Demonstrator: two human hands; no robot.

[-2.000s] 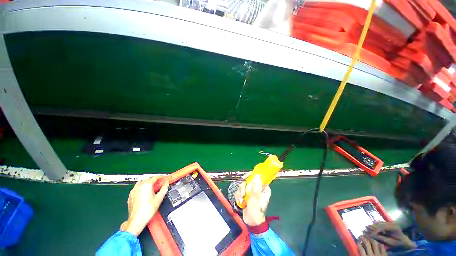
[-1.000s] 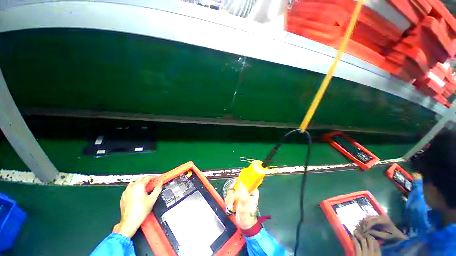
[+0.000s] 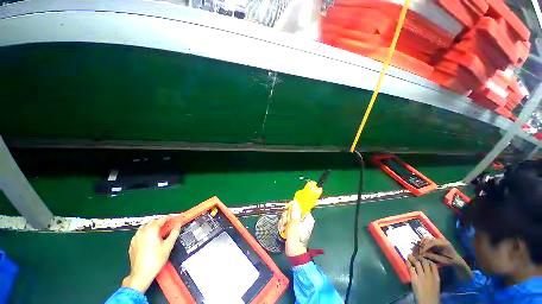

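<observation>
An open tablet [image 3: 221, 270] lies in a red frame [image 3: 270, 289] on the dark green bench, tilted in view. It has a large white battery and a dark and silvery circuit board [image 3: 199, 230] at its upper end. My left hand [image 3: 147, 252] grips the frame's upper left corner, with the thumb over the edge. My right hand [image 3: 296, 228] is closed round a yellow electric screwdriver [image 3: 308, 196], right of the frame over a round grey mesh-like dish [image 3: 268, 230]. The screwdriver's tip is hidden; I cannot see it touch the tablet.
A loose black panel [image 3: 139, 178] and another red-framed unit [image 3: 405, 174] lie on the green belt. A person [image 3: 505, 237] works on a framed tablet at right. A yellow cord [image 3: 380, 80] and black cable [image 3: 356, 237] hang down. A blue bin [image 3: 6, 276] is cut off at left.
The view has shifted, so the bench things sit further left. My right hand with the screwdriver has moved away from the frame, and the dish shows more. My left hand keeps its grip.
</observation>
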